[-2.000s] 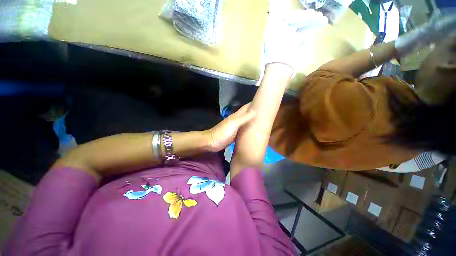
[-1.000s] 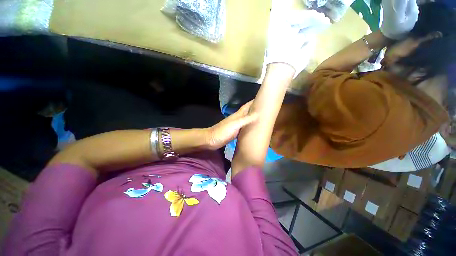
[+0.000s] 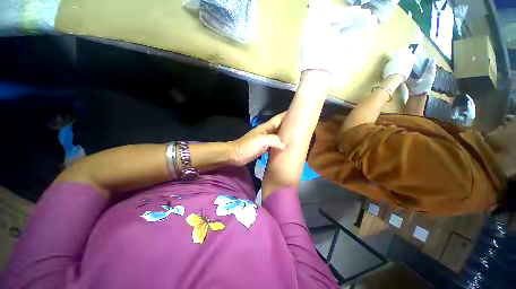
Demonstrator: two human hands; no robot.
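My left hand (image 3: pixel 253 148), bare with a watch and bangle at the wrist, is closed around my right forearm. My right hand (image 3: pixel 334 48), in a white glove, lies on the cardboard sheet (image 3: pixel 141 25) that covers the bench. The glove is washed out by glare, so its finger pose and anything in or under it cannot be told. A pile of silvery bubble bags (image 3: pixel 228 18) lies to the left of that hand, not touched by it. More crinkled bubble bags (image 3: pixel 382 8) lie just beyond the glove.
A neighbour in a brown top (image 3: pixel 413 158) sits close on the right, with gloved hands (image 3: pixel 401 65) around a small dark unit. Rows of dark units (image 3: pixel 444 84) and a small carton (image 3: pixel 474 56) stand beyond. Clear plastic sheeting (image 3: pixel 28 17) lies far left.
The neighbour's gloved hands have come down over the bench, and the neighbour's body has shifted, uncovering the dark units and carton. My hands have stayed almost still.
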